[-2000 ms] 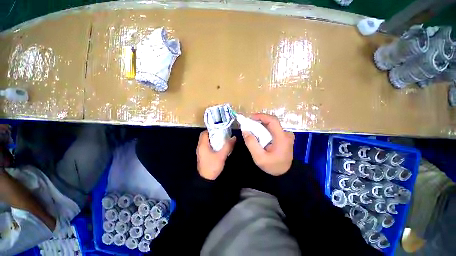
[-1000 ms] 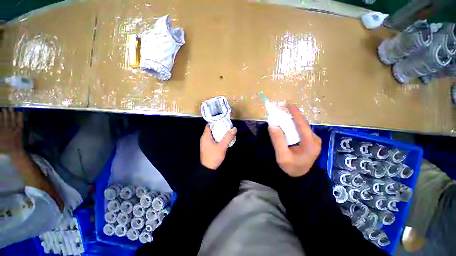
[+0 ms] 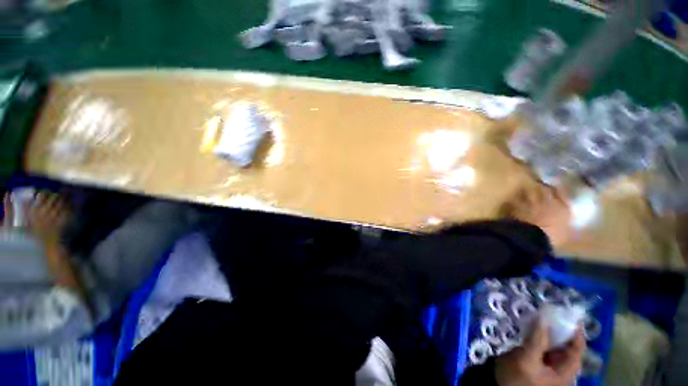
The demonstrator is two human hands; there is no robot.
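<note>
The view is blurred. My left hand (image 3: 545, 217) reaches across to the bench's right end, beside a group of grey-white housings (image 3: 596, 143). A small white object (image 3: 584, 208) is at its fingertips; I cannot tell whether it is held. My right hand (image 3: 543, 356) is low over the right blue crate (image 3: 462, 335), closed around a smooth white item that looks like the squeeze bottle (image 3: 563, 324). Rows of ring-ended housings (image 3: 498, 301) stand in that crate.
A white molded piece (image 3: 245, 137) lies beside a yellow stick (image 3: 212, 136) on the brown bench (image 3: 339, 151). Grey-white housings (image 3: 339, 26) lie on the green belt (image 3: 181, 45). A metal post (image 3: 603, 49) stands at upper right. A coworker's hand (image 3: 49, 215) shows at left.
The view has swung right. Both hands have moved apart from over the lap to the right, left hand onto the bench, right hand over the crate. More belt shows.
</note>
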